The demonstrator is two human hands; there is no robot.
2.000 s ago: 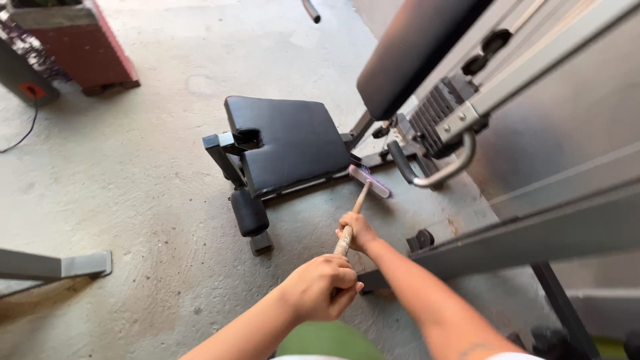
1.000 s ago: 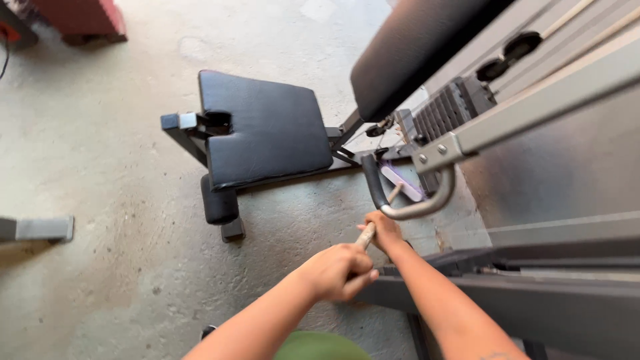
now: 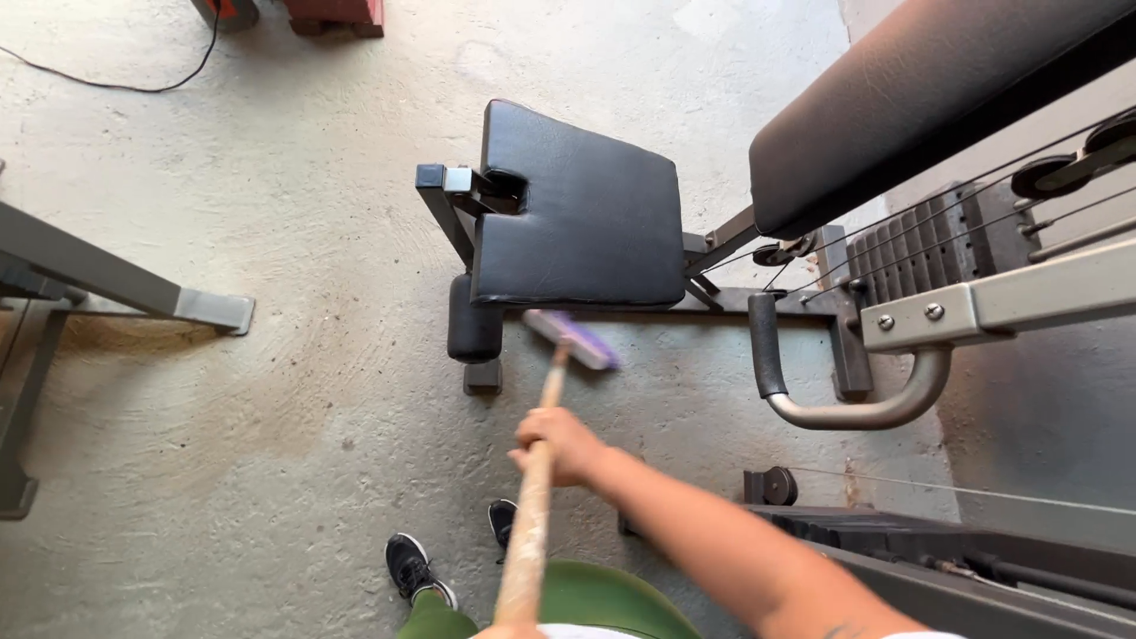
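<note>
A push broom with a wooden handle (image 3: 531,524) runs from the bottom edge up to its purple and white head (image 3: 572,339). The head lies on the floor beside the black padded seat (image 3: 581,213) of a weight machine, near its foam roller (image 3: 475,318). My right hand (image 3: 557,445) is closed around the handle, partway down from the head. Of my left hand (image 3: 510,632) only a sliver shows at the bottom edge, at the handle's upper end; its fingers are hidden.
At right stand the machine's backrest (image 3: 887,106), weight stack (image 3: 941,235) and a curved grip handle (image 3: 852,413). A metal frame leg (image 3: 213,309) stands at left. A black cable (image 3: 133,87) lies at upper left. Dirt is scattered on the concrete floor (image 3: 302,390).
The broom head has moved left, from by the machine's grip handle to below the seat. My left hand has gone from the middle of the view to the bottom edge.
</note>
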